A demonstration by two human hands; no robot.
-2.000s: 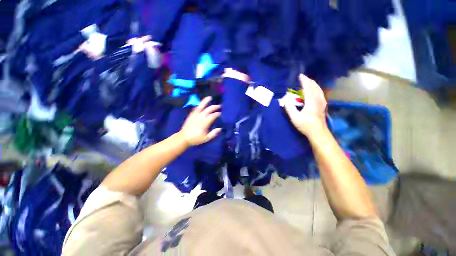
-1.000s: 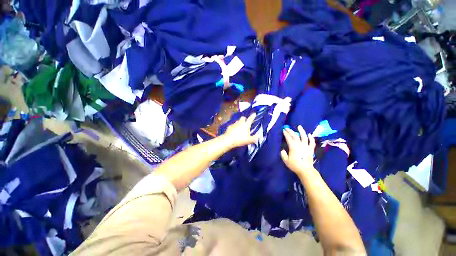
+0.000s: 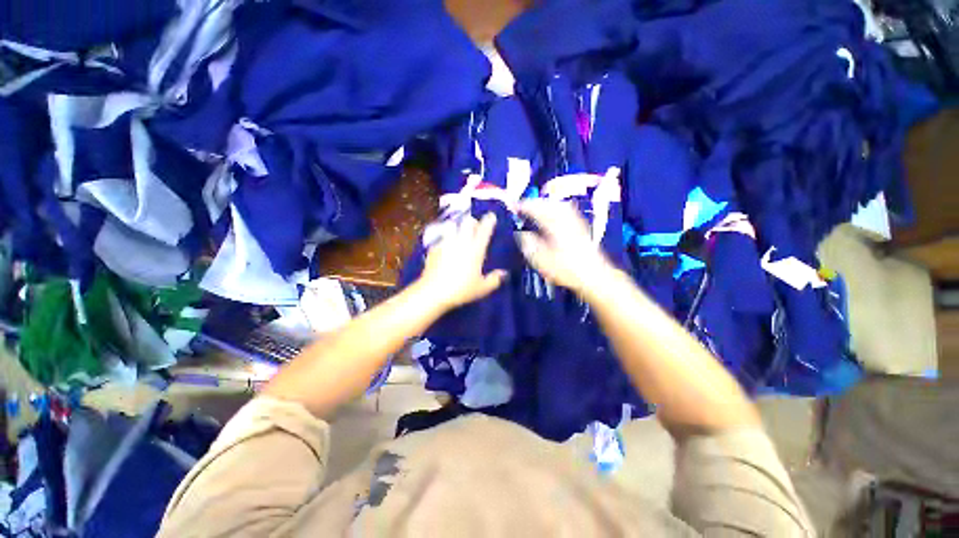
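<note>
A navy bundle with a white and pinkish tie lies in front of me, in a row of tied navy bundles. My left hand lies on its left side, thumb spread from the fingers. My right hand is at its right side near the tie, slightly blurred. Whether either hand grips the fabric is hidden. A bundle with a white tie sits just right of it. Further right are a bright blue tie and a bundle with a white ticket.
Large navy heaps lie at the back left and back right. Navy pieces with pale grey panels and green pieces are at the left. Brown tabletop shows between heaps. More navy and grey pieces lie lower left.
The bundle with the pinkish tie now lies farther right, beside the white-tied one. My left hand has moved slightly left and up; my right hand has moved left and up, closer to it.
</note>
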